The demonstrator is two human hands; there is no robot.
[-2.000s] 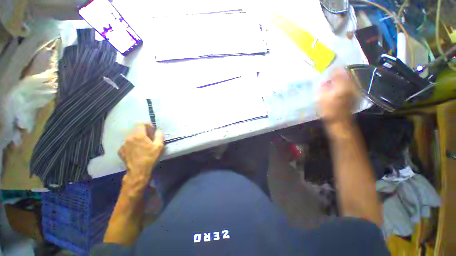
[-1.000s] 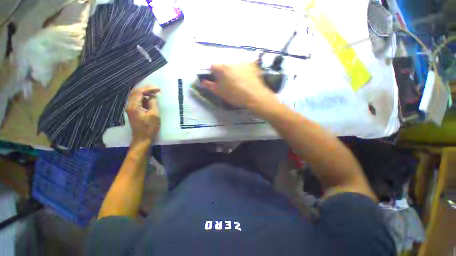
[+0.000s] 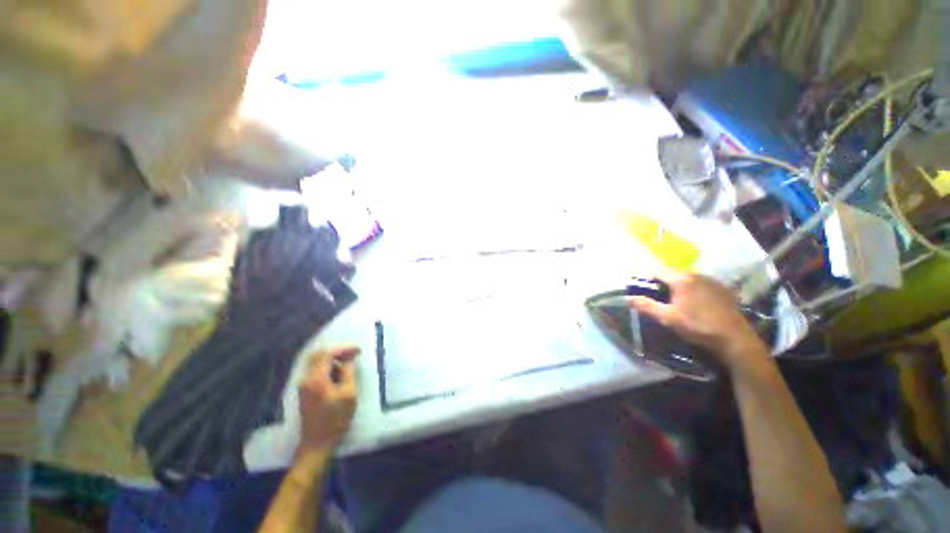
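Note:
A pale fabric piece (image 3: 490, 338) with dark edges at its left and near sides lies flat in front of me. My right hand (image 3: 700, 315) is on the handle of a dark iron (image 3: 661, 338), to the right of the piece at the table's front edge. My left hand (image 3: 331, 390) is just left of the piece, fingers curled and partly apart, holding nothing that I can see. A pile of dark striped strips (image 3: 245, 359) lies to its left. The picture is overexposed and blurred.
Another pale piece (image 3: 495, 229) lies beyond, its near edge a dark line. A yellow strip (image 3: 663, 242) is beyond the iron. A phone (image 3: 349, 213) touches the striped pile's far end. White scraps (image 3: 156, 260) are far left. Hoses (image 3: 818, 156) and a white box (image 3: 863, 246) are at right.
My right hand has moved the iron from over the near piece to its right side. My left hand has stayed beside the piece. The view has tilted up, showing more of the far table.

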